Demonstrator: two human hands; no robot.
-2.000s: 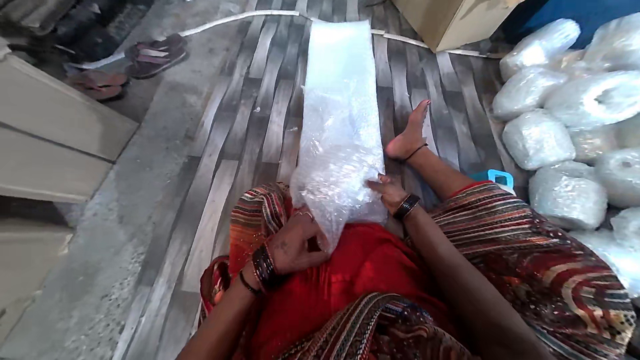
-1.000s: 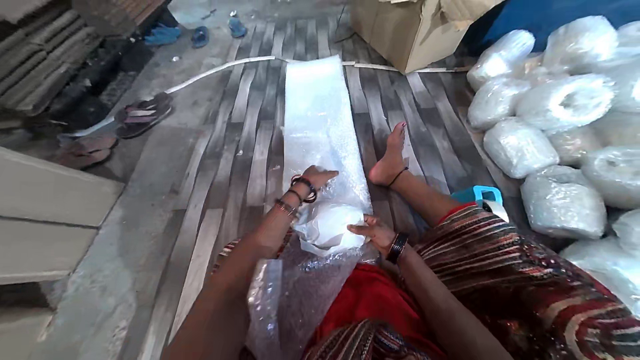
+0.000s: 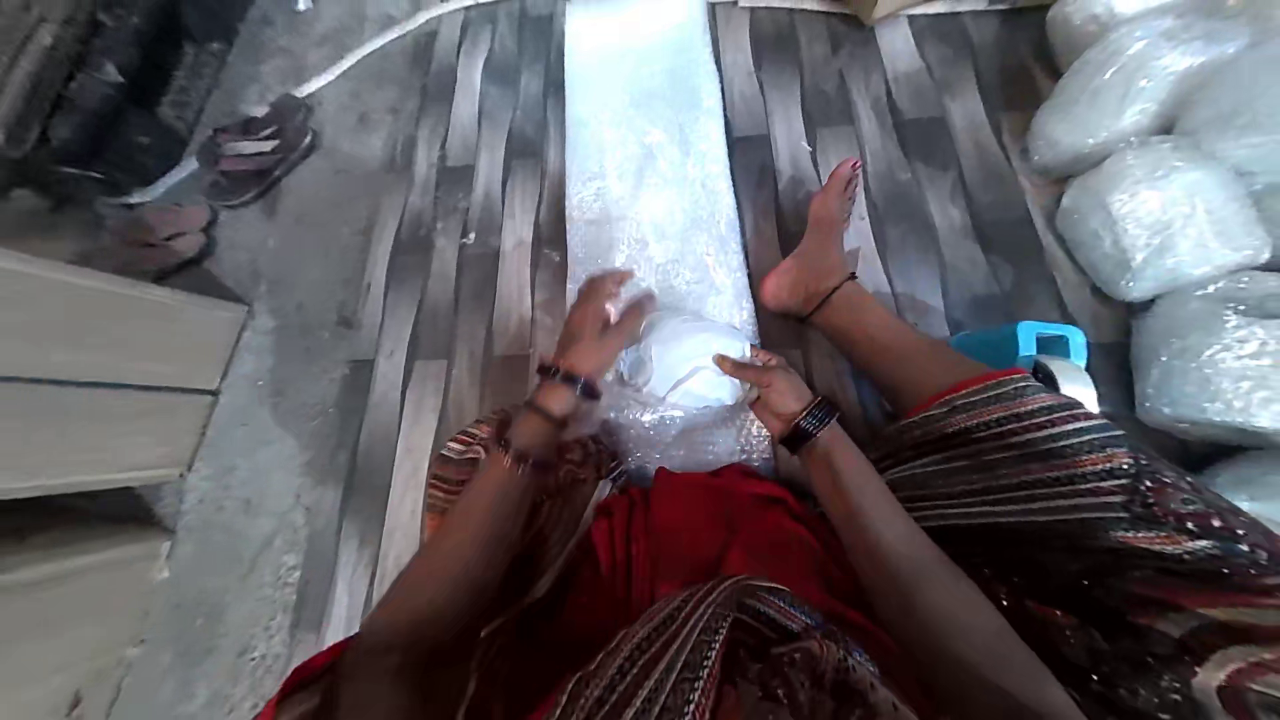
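A long strip of bubble wrap (image 3: 650, 150) runs away from my lap across the floor. On its near end sits a rounded white object (image 3: 695, 360), partly covered in clear wrap; what it is I cannot tell. My right hand (image 3: 775, 388) grips its right side, thumb on top and fingers at the edge. My left hand (image 3: 600, 325), somewhat blurred, is at the upper left of the object with its fingers apart, holding nothing that shows. More bubble wrap lies bunched between the object and my red garment.
Several plastic-wrapped bundles (image 3: 1160, 215) are piled at the right. A blue tape dispenser (image 3: 1050, 345) stands beside my knee. Sandals (image 3: 260, 150) lie at the left, near pale box-like furniture (image 3: 110, 370). My bare foot (image 3: 815, 250) rests right of the strip.
The white object, hidden under bunched wrap two seconds ago, now shows. The loose wrap flap seen at its lower left one second ago no longer hangs there. My left hand has shifted beside the object.
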